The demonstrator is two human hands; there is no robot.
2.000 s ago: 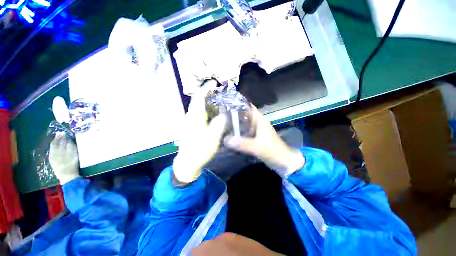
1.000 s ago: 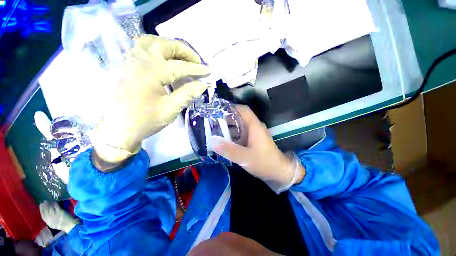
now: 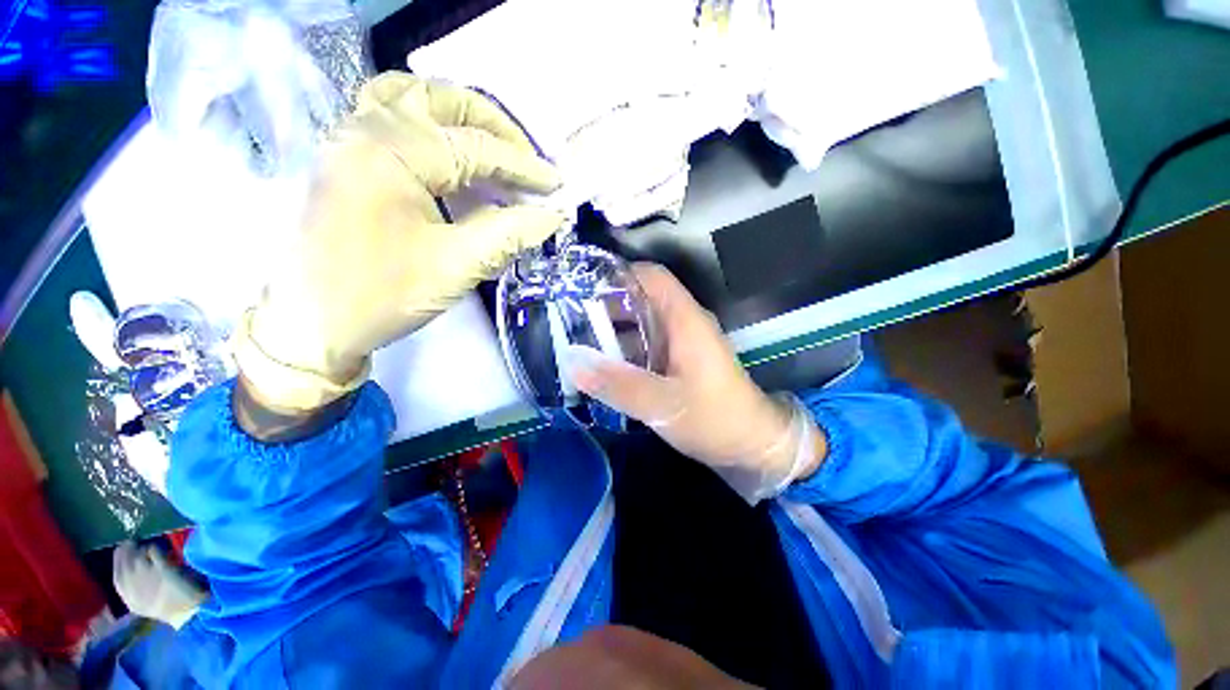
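Observation:
A clear oval lamp head [image 3: 577,330] with pale strips inside is held over the bench's front edge. My right hand [image 3: 688,384], in a see-through glove, grips it from its right side, thumb on its front. My left hand [image 3: 405,223], in a cream-yellow latex glove, is at the lamp head's top end. Its thumb and fingertips are pinched together there; whether a small part is between them is lost in glare. White wrap [image 3: 641,155] lies behind the lamp head.
A black mat [image 3: 863,202] with a pale border lies right of centre. A crumpled clear bag [image 3: 250,81] is at upper left. Another clear lamp piece [image 3: 169,357] lies at left. Another person's gloved hand [image 3: 155,582] is at lower left. A cardboard box [image 3: 1099,357] and black cord [image 3: 1160,169] are at right.
My left hand has gone from beside the lamp head to its top end, fingertips pinched. The lamp head stays in my right hand. The view has shifted closer.

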